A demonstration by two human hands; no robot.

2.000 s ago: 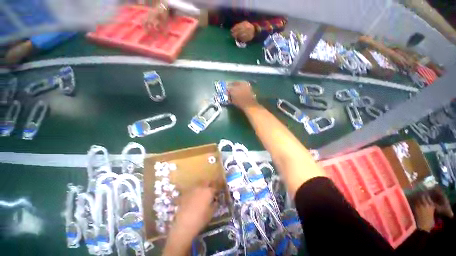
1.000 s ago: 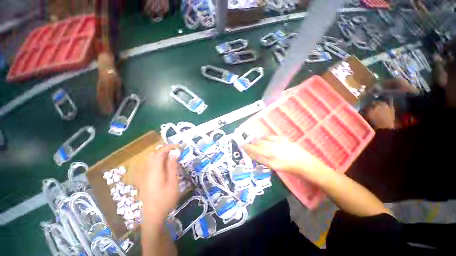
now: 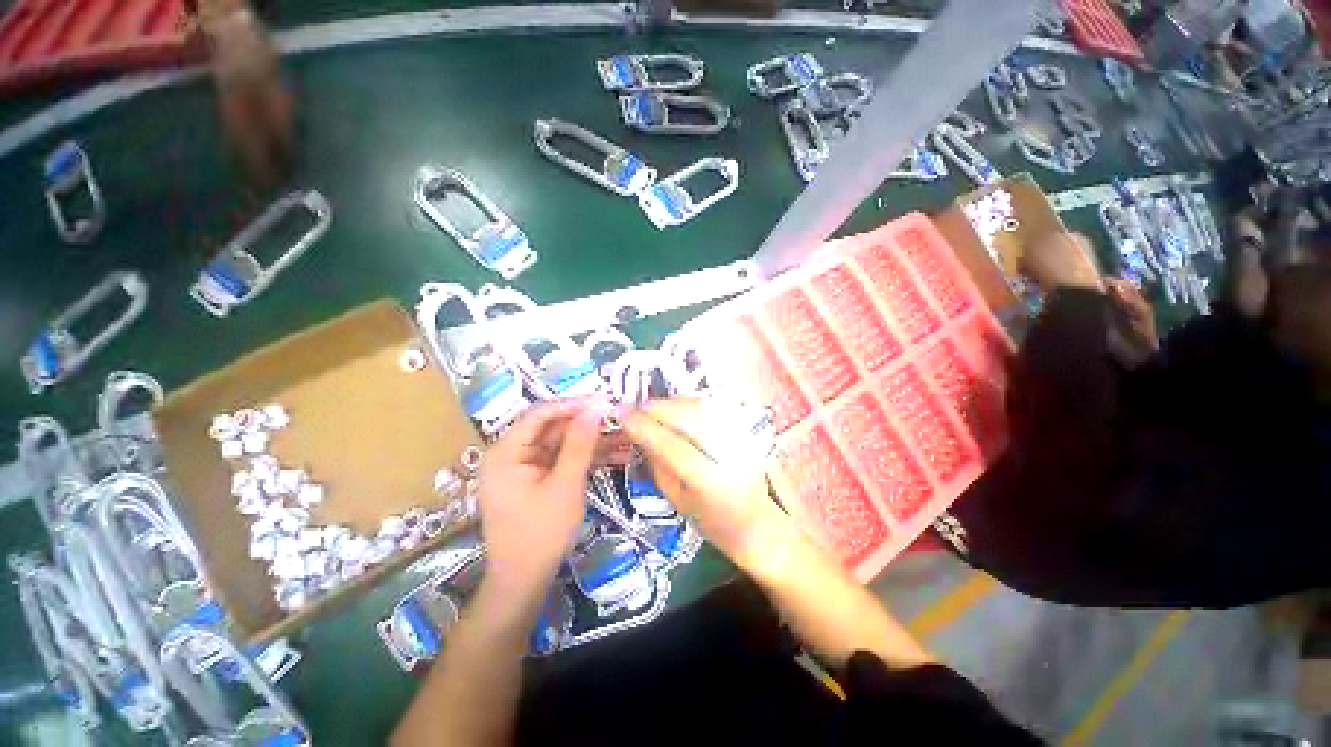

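My left hand and my right hand meet above the heap of looped cables. Their fingertips close on a small white piece, pinched between them and mostly hidden. Whether a looped cable is also held there cannot be told. The cardboard box lies left of my left hand, with small white pieces along its left and near sides. The looped cables are white with blue bands and lie around and under my hands.
The red compartment tray lies right of my right hand. Another heap of cables is left of the box. Loose loops lie on the green belt. A slanting grey-white post crosses beyond the tray. A person's hand is upper left; another person works at right.
My left hand has moved out of the box and my right hand inward from the tray's edge; they now meet over the heap. The view has shifted, bringing the box and tray lower left.
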